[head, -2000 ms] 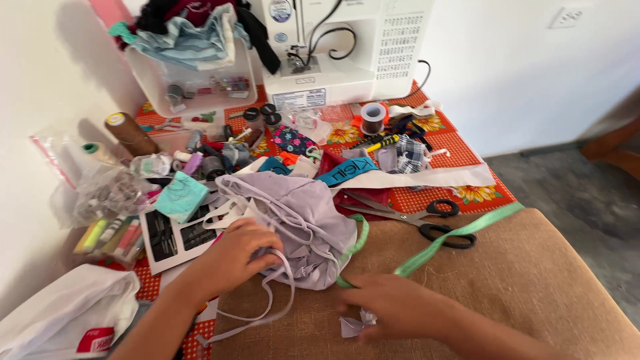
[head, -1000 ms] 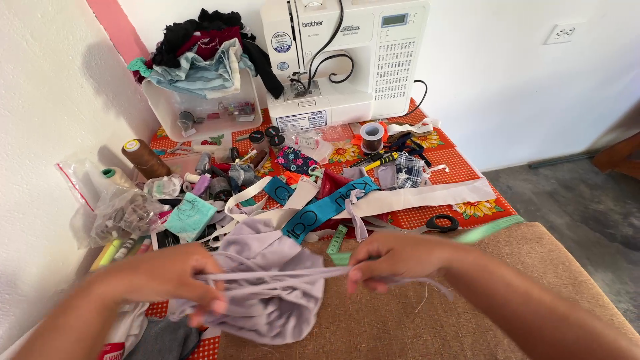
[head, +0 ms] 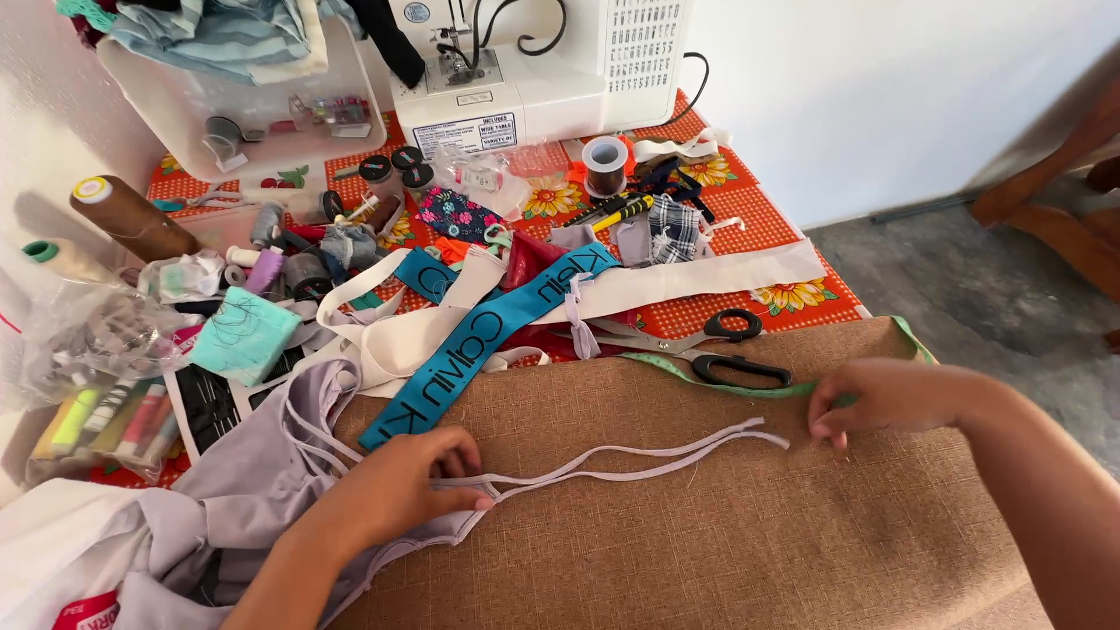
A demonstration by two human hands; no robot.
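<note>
My left hand [head: 411,490] pinches the base of two thin lilac straps [head: 612,464] at the edge of a lilac garment [head: 254,499]. The straps lie side by side to the right on a brown woven cloth surface [head: 717,542]. Just past their loose ends is my right hand [head: 862,407], fingers curled and apart with no strap between them, over a green measuring tape [head: 761,390]. Scissors with black handles [head: 691,350] lie beyond the straps. A teal elastic band with lettering [head: 490,337] crosses a white elastic band [head: 700,280].
A white sewing machine [head: 542,96] stands at the back beside a clear plastic bin of fabric [head: 254,149]. Thread spools, a turquoise pincushion [head: 245,337], a yellow utility knife [head: 623,213] and fabric scraps crowd the red patterned tablecloth [head: 840,302]. A bag of markers [head: 114,429] lies at left.
The straps were stretched between both hands one second ago; now they lie on the brown surface. My right hand has let go and moved right. The garment has moved left, and the scissors show fully.
</note>
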